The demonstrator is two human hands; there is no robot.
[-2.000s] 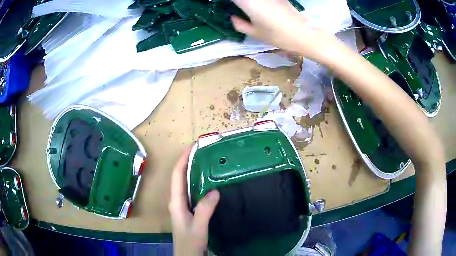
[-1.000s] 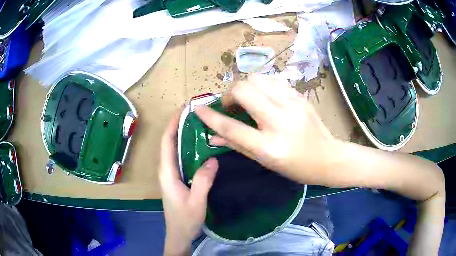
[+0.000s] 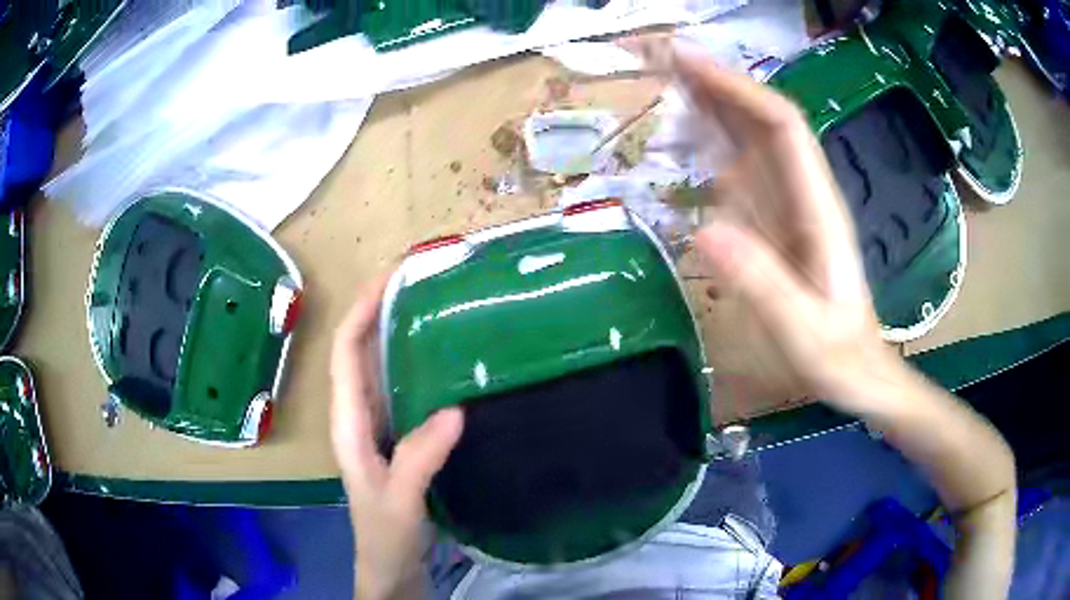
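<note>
A glossy green car body shell [image 3: 540, 316] is held near the bench's front edge, tail end away from me. Its tail is covered by a smooth green trunk lid [image 3: 528, 287], and no holes show there. Red and silver tail lights [image 3: 593, 213] sit at both tail corners. The black interior [image 3: 575, 445] faces up. My left hand [image 3: 393, 440] grips the body's left side, thumb over the rim. My right hand [image 3: 798, 234] is raised to the right of the body, fingers apart, empty and slightly blurred.
A glue dish [image 3: 569, 141] with a thin stick [image 3: 630, 127] stands behind the body, beside crumpled tissue. Another body with two holes in its tail [image 3: 194, 316] lies at left. More bodies [image 3: 898, 199] lie at right. White sheets [image 3: 223, 106] and green lids [image 3: 411, 21] are at the back.
My right hand came from the lid pile onto the tail, then lifted away to the right. The tail recess with two holes is now covered by a lid. My left hand keeps its hold.
</note>
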